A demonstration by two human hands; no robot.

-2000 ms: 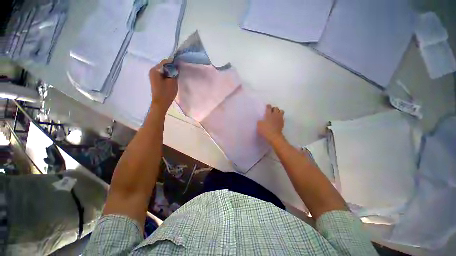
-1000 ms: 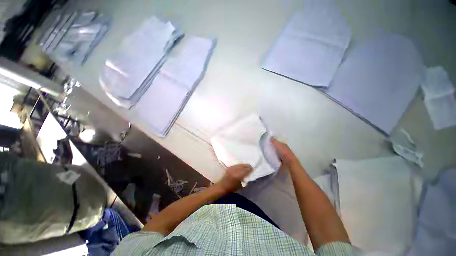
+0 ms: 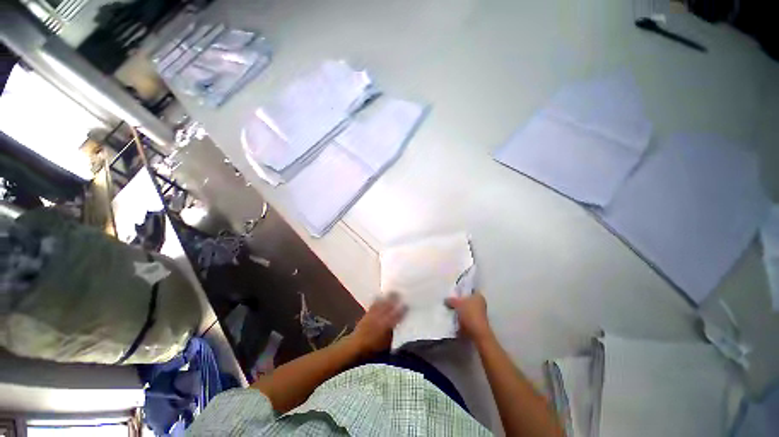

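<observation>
A creamy white folded garment piece (image 3: 425, 286) lies at the table's near edge in front of me, squarish, with layered edges at its right side. My left hand (image 3: 382, 320) is on its lower left edge. My right hand (image 3: 469, 313) grips its lower right edge, with the thumb on top. The fingers under the piece are hidden.
Pale lilac body panels (image 3: 342, 162) lie in stacks at the left, with smaller cut parts (image 3: 213, 64) beyond. Two more stacks (image 3: 581, 141) lie at the right. A squarish bundle (image 3: 662, 384) is at the near right. A tied olive sack (image 3: 94, 290) stands beside the table. A black object (image 3: 670, 34) lies far right.
The lilac panel was spread out, then folded into a creamy white piece, which now lies flatter and squarer. Both hands have come together at its near side. The view has shifted.
</observation>
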